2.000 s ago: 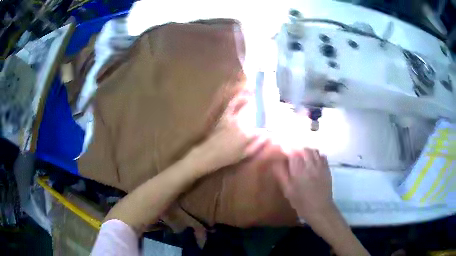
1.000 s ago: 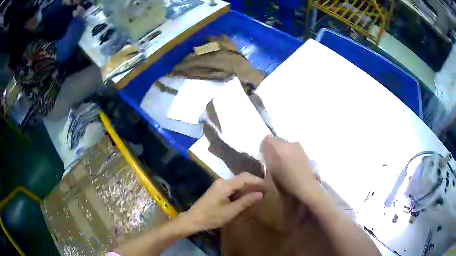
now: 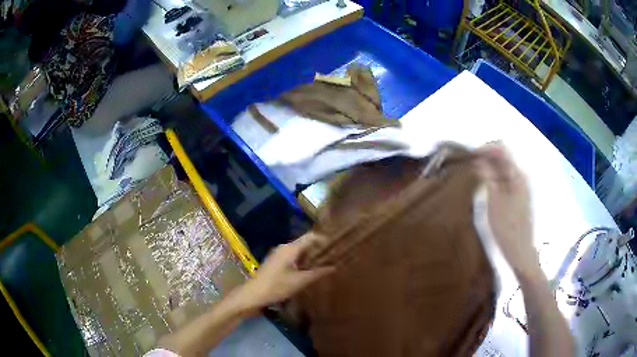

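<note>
A large brown cloth piece [image 3: 412, 272] hangs between my two hands, over the edge of the white table. My left hand [image 3: 290, 270] pinches its left side, thumb and fingers on a seamed strip that runs diagonally up to the right. My right hand [image 3: 504, 183] holds the upper right corner and is blurred. White cloth [image 3: 307, 143] and more brown cloth [image 3: 342, 101] lie behind, in the blue tray. Whether the held piece joins them is hidden.
The white table [image 3: 457, 115] lies behind and right, with the overexposed sewing machine [image 3: 594, 279] at lower right. The blue tray [image 3: 279, 178] is beyond. A yellow bar [image 3: 209, 202] and a wrapped carton [image 3: 150, 272] are at left. A yellow rack [image 3: 517, 35] stands at the back.
The view has swung left from the sewing machine to the tray. My hands have moved apart, my right hand up and right, spreading the brown cloth; the white cloth now lies flatter behind it.
</note>
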